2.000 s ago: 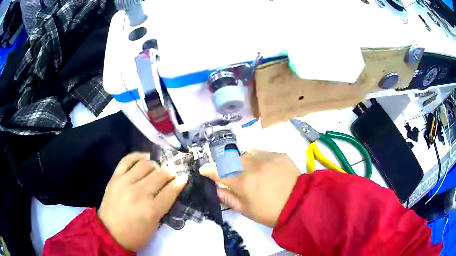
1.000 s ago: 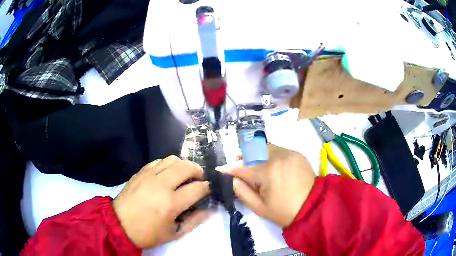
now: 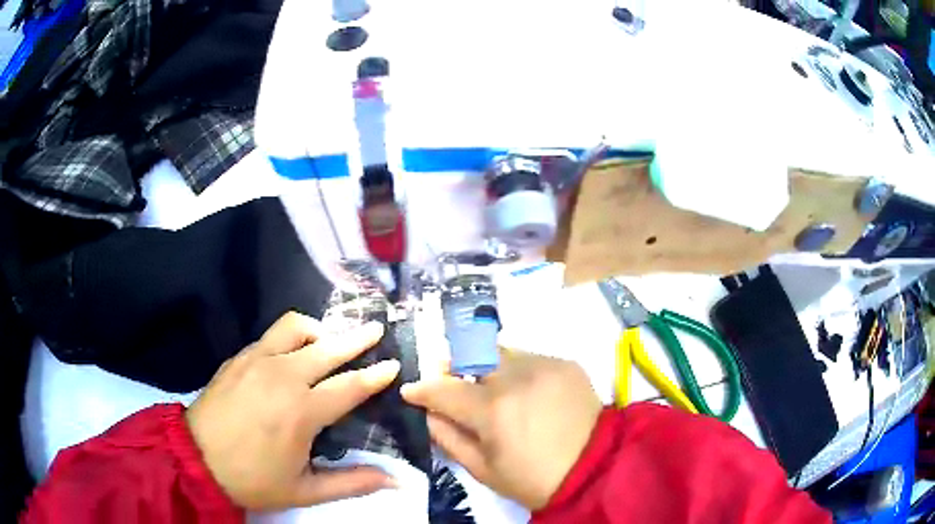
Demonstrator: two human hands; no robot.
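My left hand [image 3: 282, 409] lies flat with spread fingers on dark plaid cloth [image 3: 354, 435] in front of the presser foot [image 3: 395, 302]. My right hand [image 3: 513, 415] is at the right edge of a black strip [image 3: 412, 409], index fingertip on it and the other fingers curled under; whether it pinches the strip is unclear. The strip runs from the needle area toward me and ends in a fringed edge [image 3: 448, 496]. The black garment panel [image 3: 185, 292] lies left of the foot. The grey-blue cylinder [image 3: 470, 333] stands just right of the foot, partly over my right hand.
The white machine head [image 3: 441, 82] fills the top, with brown cardboard [image 3: 666, 220] fixed to it. Scissors with yellow and green handles [image 3: 697, 358] lie right of my right hand, beside a black device [image 3: 774, 368]. Plaid cloth [image 3: 77, 169] is piled at upper left.
My left fingers have opened from a bunched hold and now spread flat over the cloth. My right fingertips have moved to the strip's right edge. The camera view has shifted.
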